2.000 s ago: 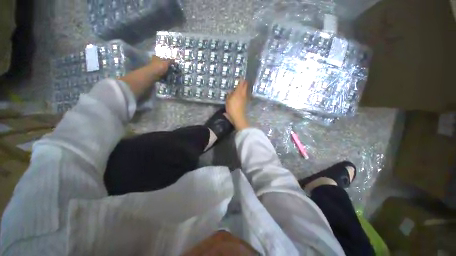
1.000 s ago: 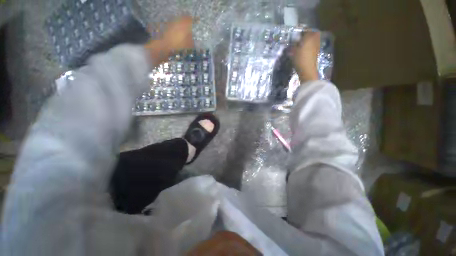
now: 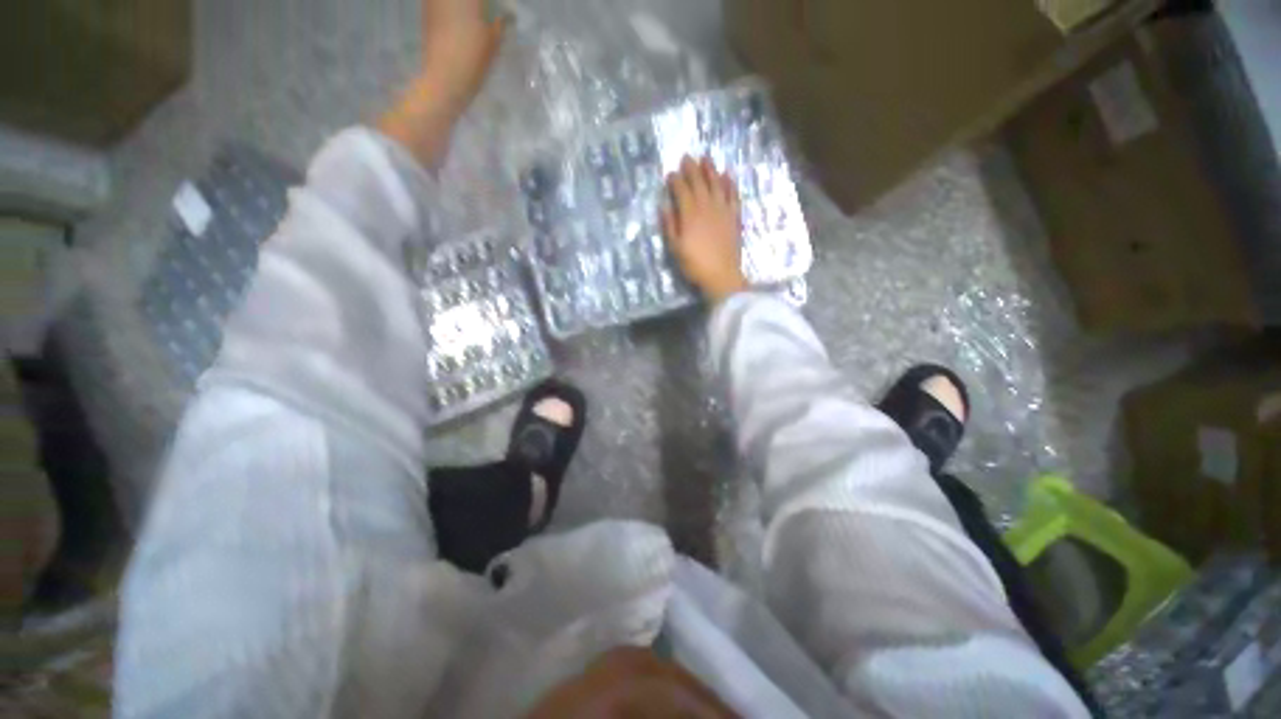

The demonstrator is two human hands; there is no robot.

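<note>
A filled blister tray stack [image 3: 604, 267], shiny with glare, lies on the floor in front of me. My right hand [image 3: 705, 225] rests flat on its top with the fingers spread. A second filled blister tray [image 3: 478, 330] lies to its left, partly under my left sleeve. My left hand [image 3: 461, 49] is at the top edge of the picture, cut off and blurred, beyond the trays; its fingers and anything in them cannot be made out. Clear plastic wrap [image 3: 569, 77] lies behind the tray stack.
A grey tray stack with a white label [image 3: 193, 208] is at the far left. Cardboard cartons stand behind right [image 3: 871, 84] and at the right [image 3: 1124, 197]. A lime-green plastic object [image 3: 1096, 527] is beside my right leg. Crinkled wrap [image 3: 990, 365] lies on the floor near my right sandal [image 3: 927, 410].
The view has shifted. My left hand has moved from over the left tray to the top edge. My right hand now lies spread on the right tray stack. The pink stick is out of sight.
</note>
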